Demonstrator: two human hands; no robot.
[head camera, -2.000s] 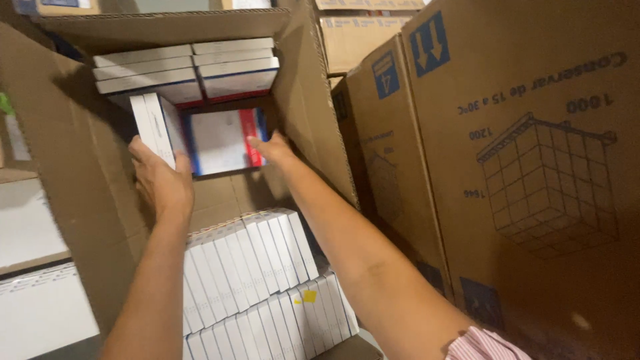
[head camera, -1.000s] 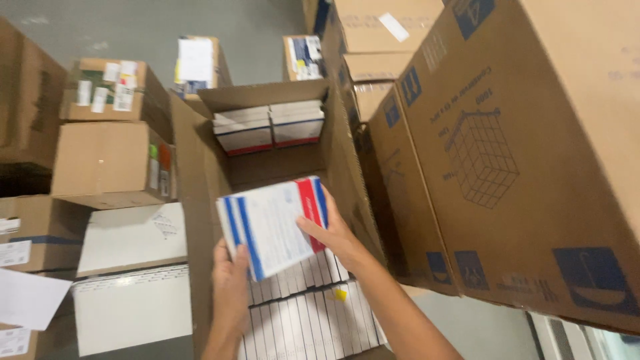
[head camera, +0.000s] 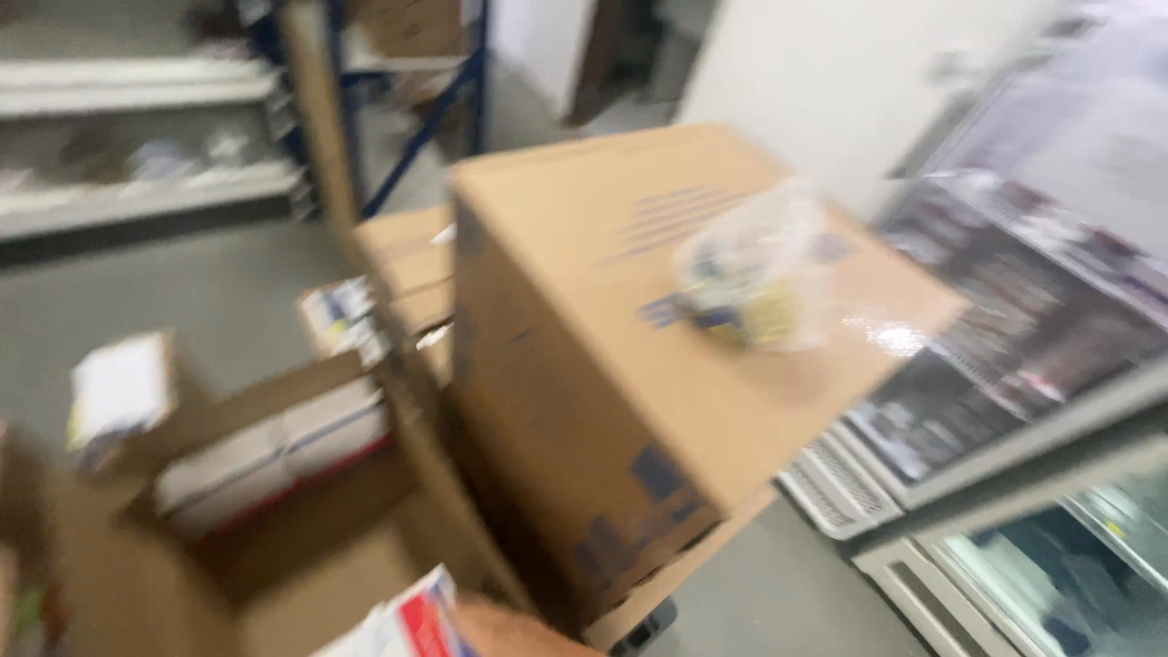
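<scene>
At the bottom edge of the blurred head view, my right hand (head camera: 516, 630) is partly visible, gripping the edge of a white carton with a red and blue band (head camera: 401, 630). The carton is over the near part of an open cardboard box (head camera: 465, 520). My left hand is out of frame. White cartons with a blue line and red lower edge (head camera: 283, 452) stand in rows against the far wall of the box.
A tall closed cardboard box (head camera: 566, 365) stands right of the open one, with a clear plastic bag of items (head camera: 757, 283) on top. Glass-door refrigerators (head camera: 1013, 365) are at right, shelving (head camera: 146, 192) at upper left. A smaller box (head camera: 123, 392) sits on the floor at left.
The view has swung far to the right and up. My left hand, on the carton one second ago, has left the frame. Two seconds ago my hands were inside the open box.
</scene>
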